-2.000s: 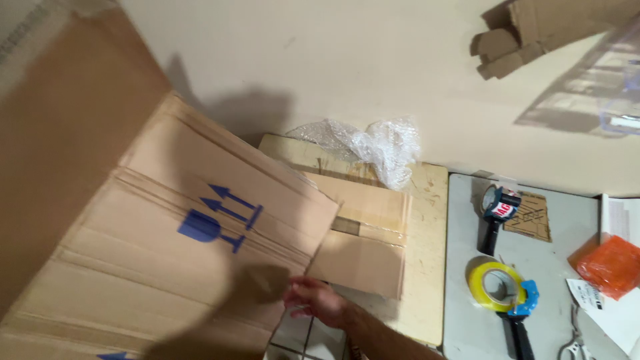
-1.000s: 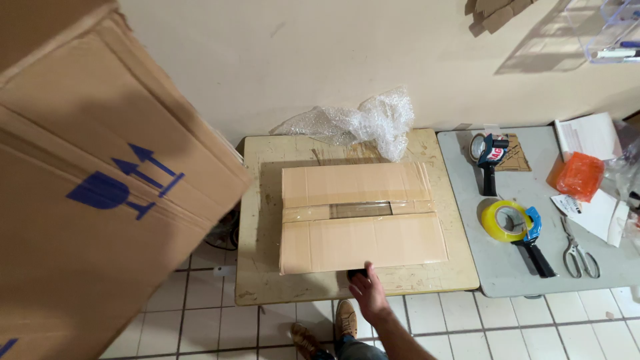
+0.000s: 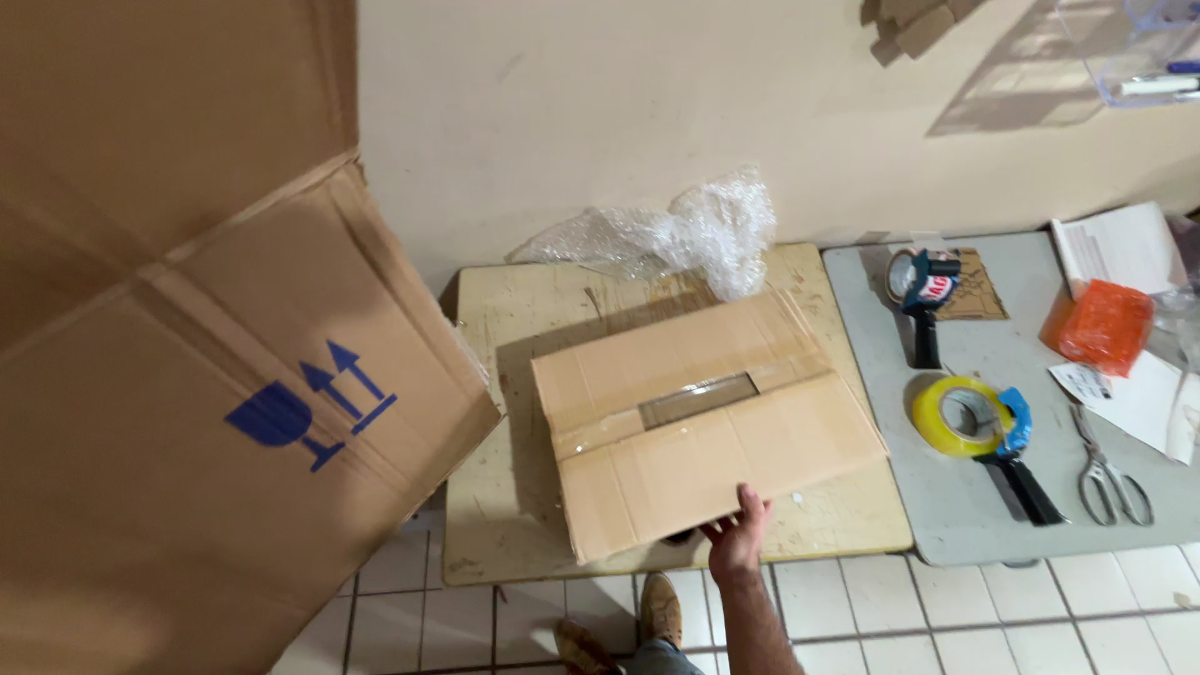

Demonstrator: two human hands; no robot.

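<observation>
A taped cardboard box point(image 3: 694, 469) rests at a slant on the cream tabletop point(image 3: 506, 562), with an uncovered gap along the middle of its top. My right hand point(image 3: 741, 534) grips the box's near edge, thumb on top and fingers below. Large on the left stands a sheet of corrugated cardboard point(image 3: 187, 394) with folds, printed with a blue glass and arrows; its lower right corner overlaps the view of the table. My left hand is not in the frame. Crumpled bubble wrap point(image 3: 694, 230) lies at the table's back edge, against the wall.
On the grey table point(image 3: 872, 375) at right are a dark tape dispenser point(image 3: 923, 291), a yellow tape roll on a dispenser point(image 3: 966, 417), scissors point(image 3: 1106, 478), an orange wrapped packet point(image 3: 1106, 323) and papers point(image 3: 1125, 244). A clear wall holder point(image 3: 1144, 89) contains pens.
The box on the table has turned from straight to slanted, with my right hand still at its near edge. The big cardboard at left has shifted and shows more folded panel.
</observation>
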